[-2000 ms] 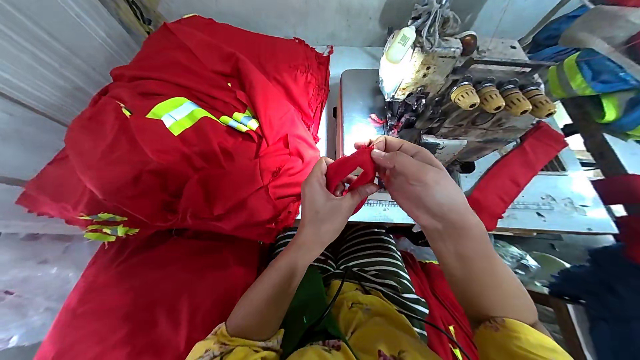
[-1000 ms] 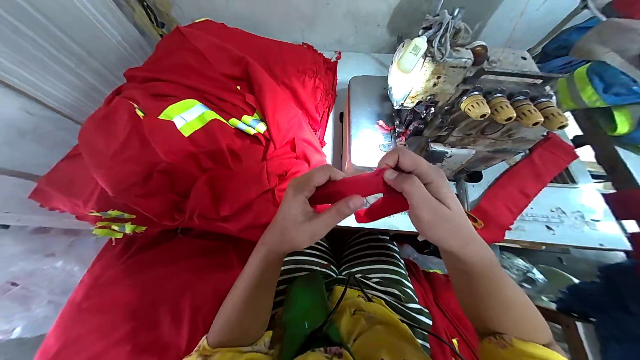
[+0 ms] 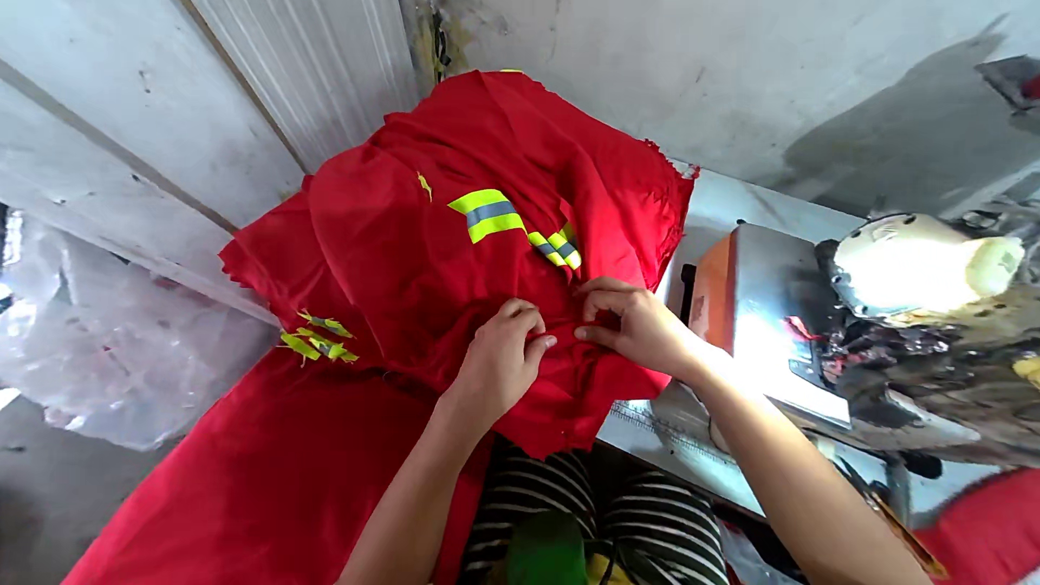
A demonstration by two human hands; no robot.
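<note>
A heap of red fabric [image 3: 382, 227] with yellow-and-grey reflective strips [image 3: 490, 214] covers the left part of the table. My left hand [image 3: 505, 357] rests low on the heap, thumb and fingertips pinching the red cloth. Close by on the right, my right hand [image 3: 630, 321] pinches a fold of the same cloth between thumb and bent fingers. Puckered cloth lies between the two hands. The small folded red piece seen earlier cannot be told apart from the heap.
An industrial sewing machine [image 3: 918, 357] with a lit lamp [image 3: 902, 264] stands at the right on the white table [image 3: 723, 203]. Another red fabric piece [image 3: 987, 520] lies at lower right. Clear plastic sheeting [image 3: 138, 333] is at the left, beside the wall panels [image 3: 341, 73].
Both hands have moved left from the front of the sewing machine onto the red heap. They held a small folded red piece before. The view has swung left.
</note>
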